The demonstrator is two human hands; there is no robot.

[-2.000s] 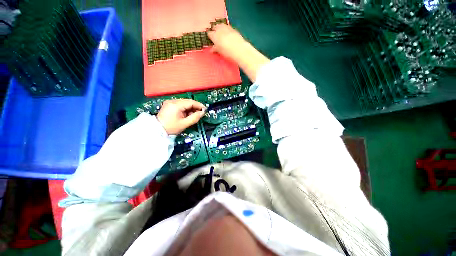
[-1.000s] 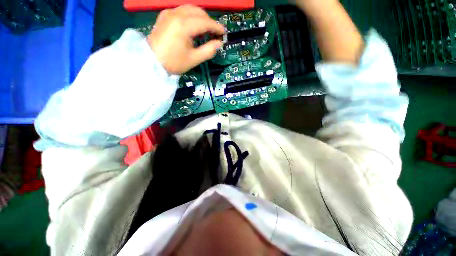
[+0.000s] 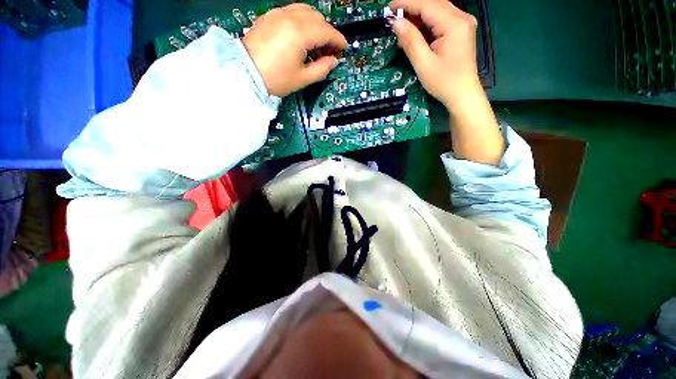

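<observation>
A green circuit board panel point(image 3: 370, 133) with rounded outlines and long black strips lies at the top middle, in front of my chest. My left hand point(image 3: 296, 48) is over its upper middle, fingers bent, with thumb and index fingertips close together near a small gold-brown piece; whether it pinches anything cannot be told. My right hand point(image 3: 437, 48) is at the panel's upper right, with thumb and finger closed on a small white component point(image 3: 395, 13) beside the end of the upper black strip. My left hand and sleeve hide part of the panel.
A blue plastic bin point(image 3: 59, 96) stands at the left. Stacked boards point(image 3: 641, 48) stand at the top right on the dark green bench point(image 3: 548, 52). A brown cardboard box point(image 3: 559, 174) and a red stool point(image 3: 660, 215) are at the right below the bench.
My right hand has come from the top edge back down to the panel's upper right, now with a small white component. The red sheet has left the view as the camera tilted. My left hand stays over the panel.
</observation>
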